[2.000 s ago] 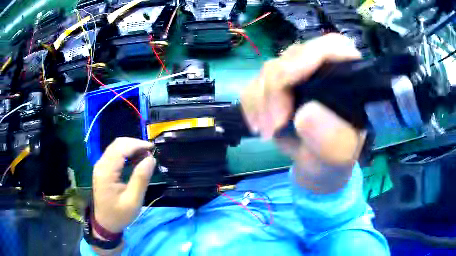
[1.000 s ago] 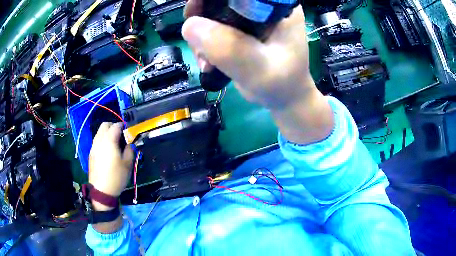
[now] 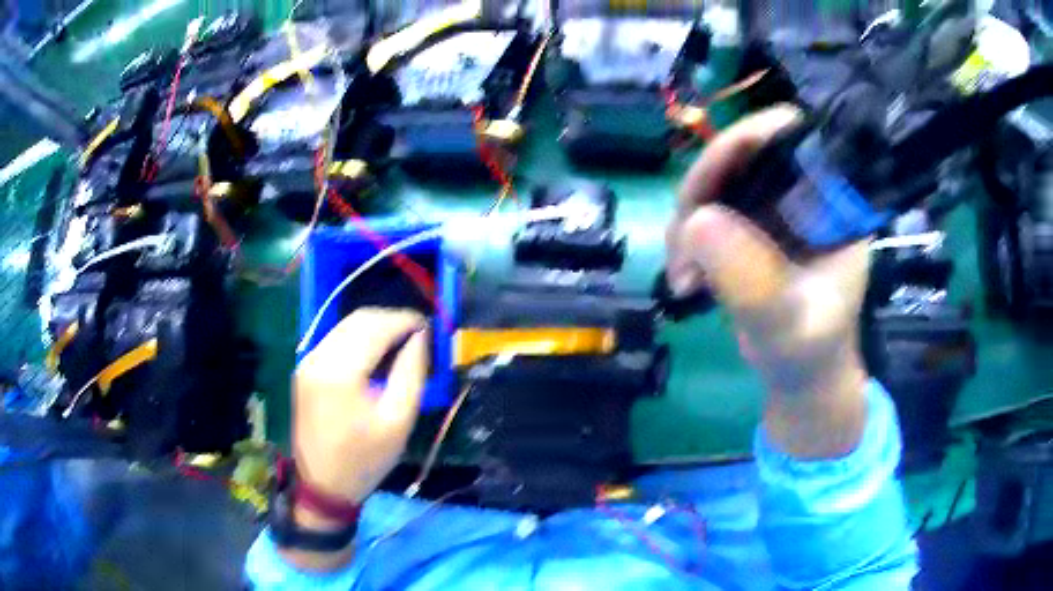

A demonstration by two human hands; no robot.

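Observation:
A black module [image 3: 543,416] with a flat orange strip [image 3: 537,343] lies on the green mat in front of me, its lens end pointing away. My right hand [image 3: 774,254] is shut around a black electric screwdriver [image 3: 826,196] at the right of the module. Its tip end is near the module's right edge; I cannot tell whether it touches. My left hand [image 3: 358,398] is over the near part of the blue bin [image 3: 445,375], left of the module. Its fingertips are blurred, and whether they hold a screw cannot be told.
More black modules with loose wires stand in a row at the back [image 3: 450,116] and at the left [image 3: 150,335]. Another module [image 3: 918,335] lies at the right beyond my right hand. A white cable [image 3: 404,248] curves over the bin. A yellow-and-white round thing [image 3: 995,55] is at the far right.
My right hand with the screwdriver has moved from above the module to its right side. My left hand stays at the blue bin. The whole view has shifted.

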